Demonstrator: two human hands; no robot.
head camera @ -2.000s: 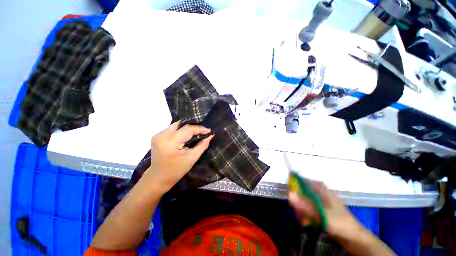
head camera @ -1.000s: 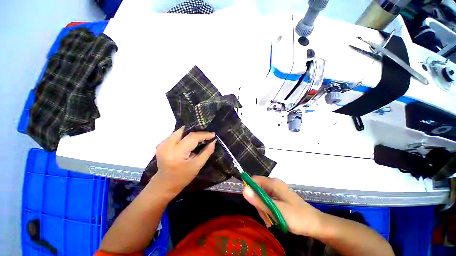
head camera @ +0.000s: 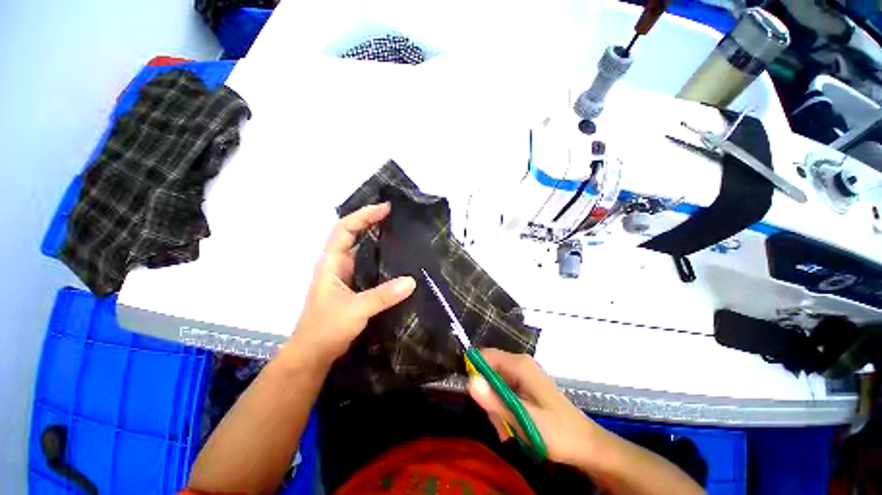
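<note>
A dark plaid fabric panel (head camera: 484, 300) lies on the white table, its lower part at the front edge. A plain black piece (head camera: 411, 242) lies on it. My left hand (head camera: 343, 290) is on the left side of the fabric, thumb and fingers spread, with cloth between them. My right hand (head camera: 527, 392) holds scissors (head camera: 503, 394) by their green and yellow handles. The narrow blades point up and left over the black piece and look closed.
The white sewing machine (head camera: 619, 174) stands right, with a black band (head camera: 740, 193) and a silver tool on its arm. A metal flask (head camera: 735, 60) is behind. A plaid bundle (head camera: 145, 184) lies at the left table edge. Blue crates (head camera: 116, 396) are below. Checked cloth (head camera: 387, 48) is at the back.
My left hand has opened its pinch and spread along the fabric's left side. The black piece shows more. The scissors came in from the right and stay over the fabric.
</note>
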